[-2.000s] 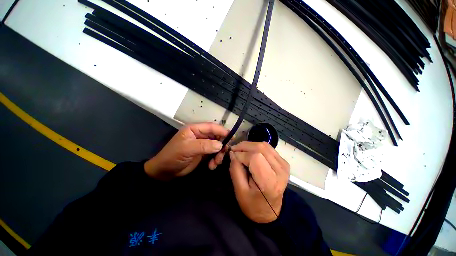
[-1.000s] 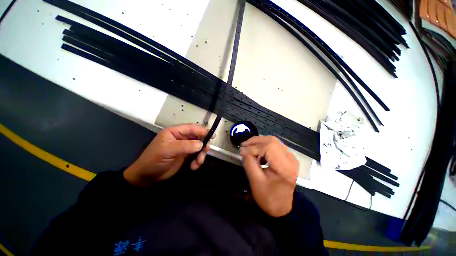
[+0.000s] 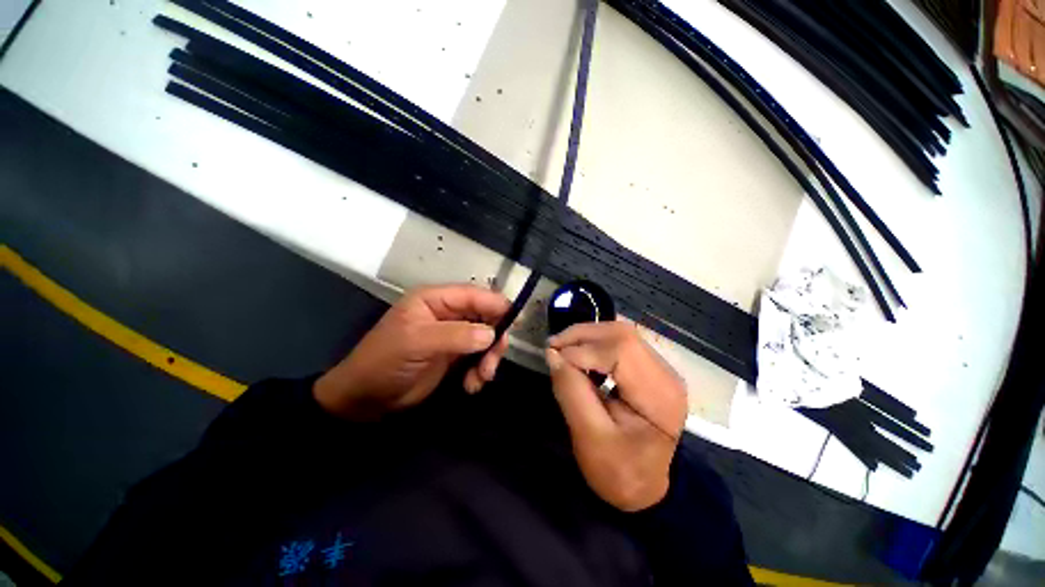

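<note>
My left hand (image 3: 418, 346) pinches the near end of a black strap (image 3: 574, 138) between thumb and fingers; the strap runs away across the pile. My right hand (image 3: 619, 407) is closed in a pinch beside the round black paint pot (image 3: 579, 305), whose dark contents show a white reflection. A thin dark line by the right hand looks like the applicator, but it is mostly hidden. The working bundle of black straps (image 3: 435, 172) lies across the beige-grey board (image 3: 676, 184) beyond my hands. A crumpled white rag (image 3: 811, 333) with black smears lies on the bundle's right part.
Loose curved straps (image 3: 791, 149) lie beyond the board. A larger stack of black straps (image 3: 871, 86) is at the far right. Thin dark cords (image 3: 820, 454) hang by the table's near edge. Orange-brown panels (image 3: 1020, 37) show at the top right corner. The white table (image 3: 269, 218) has black specks.
My right hand has moved from the strap's end to the pot's near side and remains there. My left hand still holds the strap. The camera view has shifted slightly.
</note>
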